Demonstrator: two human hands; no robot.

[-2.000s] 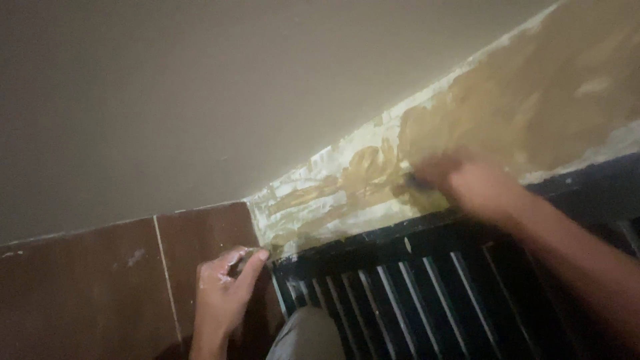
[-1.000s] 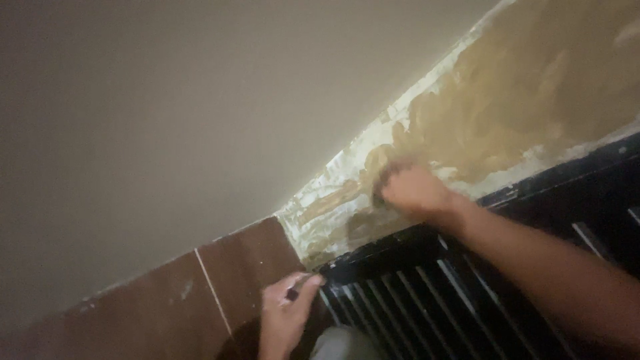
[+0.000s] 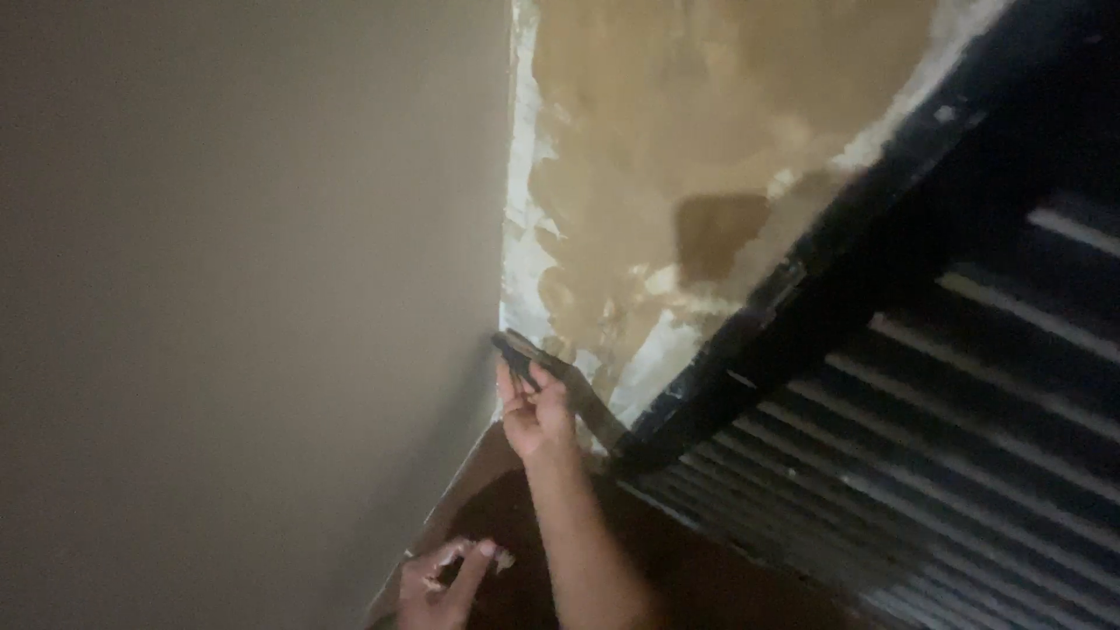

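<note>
My right hand [image 3: 535, 409] grips a dark, flat-edged tool [image 3: 518, 350], whose kind I cannot tell. The tool lies at the narrow end of a wall strip smeared with tan paste [image 3: 647, 131], by the edge of the smooth grey surface. Lower and to the left, my left hand [image 3: 446, 582] pinches a small pale lump [image 3: 503, 558] between thumb and fingers, in front of a brown surface. Whitish smears are on the left fingers. Pale, rough patches [image 3: 661, 359] show along the borders of the tan coat.
A smooth grey surface [image 3: 262, 262] fills the left side. On the right, a black slatted frame [image 3: 875, 385] runs along the strip, its rail spotted with pale marks. Brown tiles [image 3: 481, 481] lie below the corner. A dark shadow falls on the tan coat.
The view has turned strongly. My right hand has moved from the middle of the strip to its narrow end, at the grey surface's edge. My left hand stays near the brown tiles.
</note>
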